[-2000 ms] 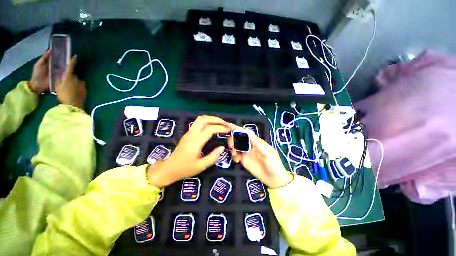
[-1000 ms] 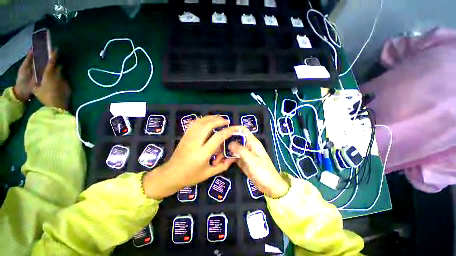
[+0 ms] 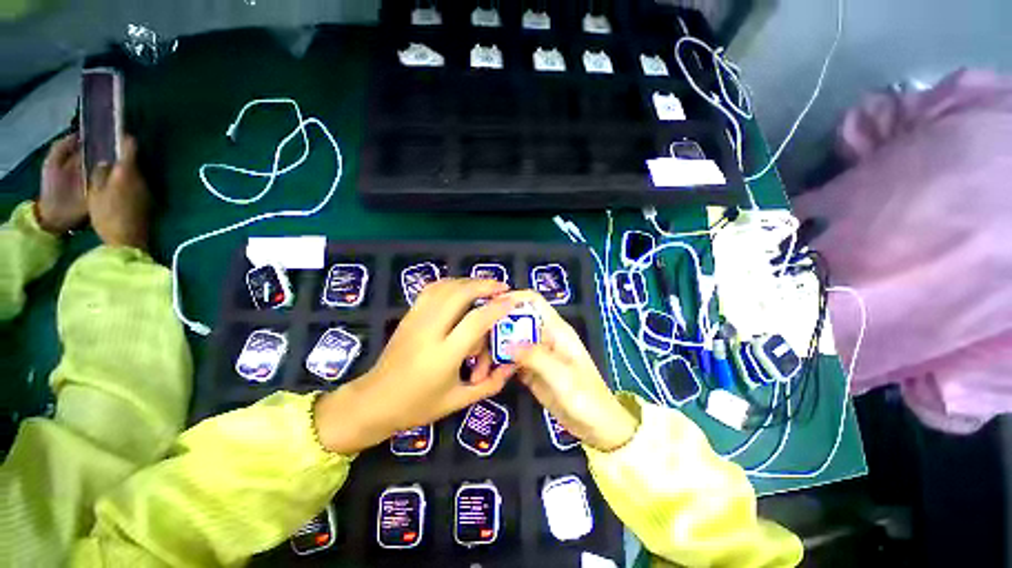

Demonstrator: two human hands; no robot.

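A smartwatch (image 3: pixel 514 336) with a lit, bluish-white screen is held above the front foam tray (image 3: pixel 366 449). My left hand (image 3: pixel 438 338) grips it from its left side. My right hand (image 3: pixel 555 372) holds it from the right, with fingertips at its lower edge. The tray's square pockets hold several watches, such as one at the lower middle (image 3: pixel 477 513), most with small text lines on dark screens. One screen at the lower right (image 3: pixel 567 508) looks plain white. My hands hide some middle pockets.
A rear foam tray (image 3: pixel 383 200) holds small whitish pieces (image 3: pixel 485 57). A white cable (image 3: pixel 257 208) lies at left. Loose watches (image 3: pixel 677 379) and a cable tangle (image 3: pixel 766 283) lie at right. A neighbour's hands hold a smartphone (image 3: pixel 101 120); a person in pink (image 3: pixel 910 255) is at right.
The held watch's screen was dark and now shows a bright image. My right fingers have shifted to its lower edge. Both hands stay on it. The camera view has shifted slightly.
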